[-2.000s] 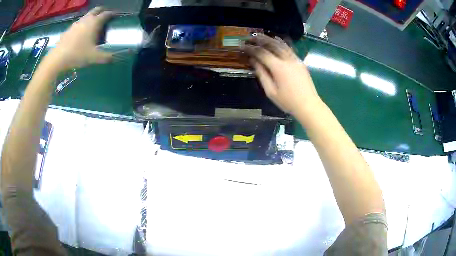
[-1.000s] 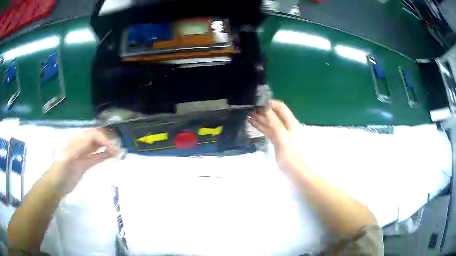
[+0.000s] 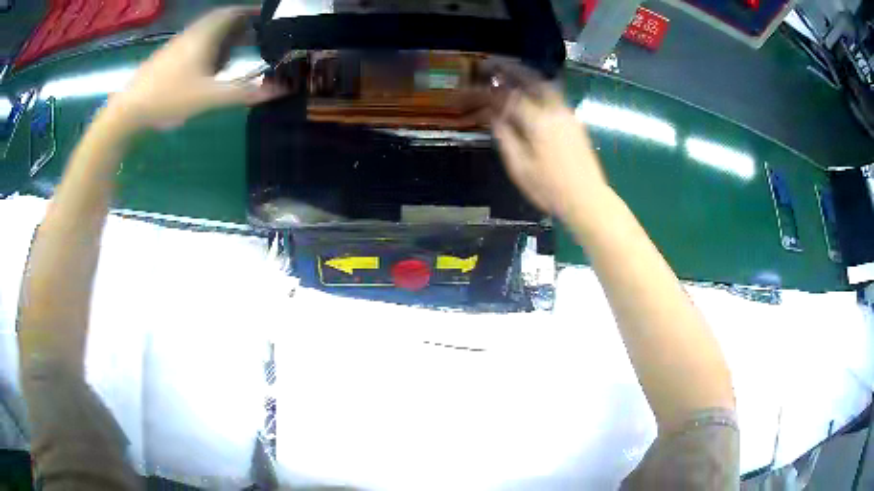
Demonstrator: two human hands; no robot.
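The orange-brown fixture, with a pale green label, sits in the black press machine. A dark, blurred area covers the fixture's left part; I cannot tell if a phone frame lies there. My left hand is blurred at the fixture's left side, with thumb and fingers apart around a dark patch; its grip is unclear. My right hand is over the fixture's right end, fingertips blurred; whether it grips anything is unclear. The front panel shows a red round spot between two yellow arrows.
The green conveyor belt runs behind the white cover. Phone frames lie on it at right and left. A ribbed red tray is upper left, a small red label upper right.
Both hands have moved from the press's lower front corners up to the fixture's two ends. The camera view has shifted too. The blue-patched frame seen on the fixture earlier is not clearly visible now.
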